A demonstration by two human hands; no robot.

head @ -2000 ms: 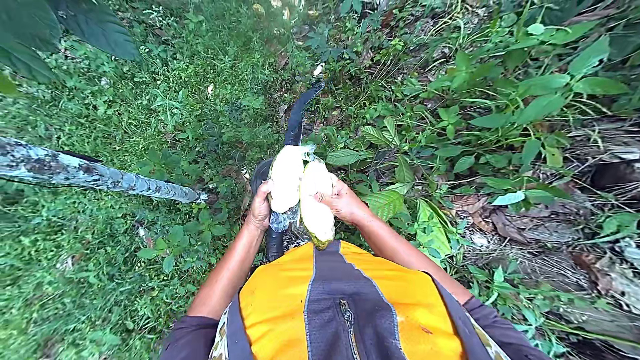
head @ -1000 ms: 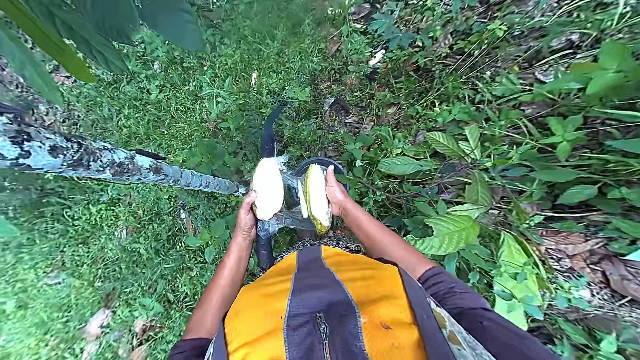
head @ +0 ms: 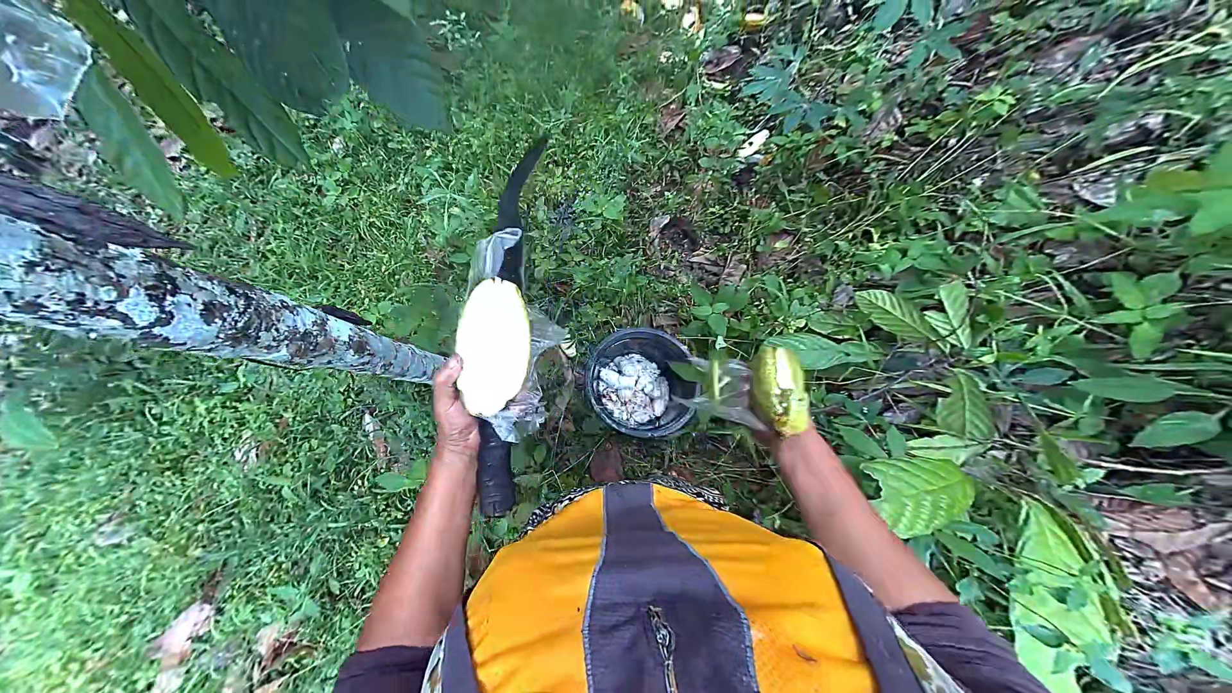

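My left hand [head: 456, 406] holds one half of a split cacao pod [head: 493, 346], its pale inner face up and clear plastic around it. Behind and below this half is a dark curved machete [head: 497, 472]; whether my hand also touches it, I cannot tell. On the right, my right hand [head: 770, 435] is largely hidden behind a yellow-green pod piece [head: 781, 390] that it holds, with clear plastic hanging off its left side. Between the hands a black bucket [head: 594, 402] stands on the ground with whitish pulpy beans [head: 631, 388] in it.
A lichen-covered tree trunk [head: 241, 322] slants in from the left. Large leaves [head: 289, 58] hang at the upper left. Low broad-leaved plants [head: 919, 491] grow close to my right arm, and grass [head: 250, 539] covers the ground at left.
My hands have moved apart, each with a pod piece. The bucket, largely hidden behind the hands before, now shows between them. The right piece has turned, with its yellow-green rind now showing.
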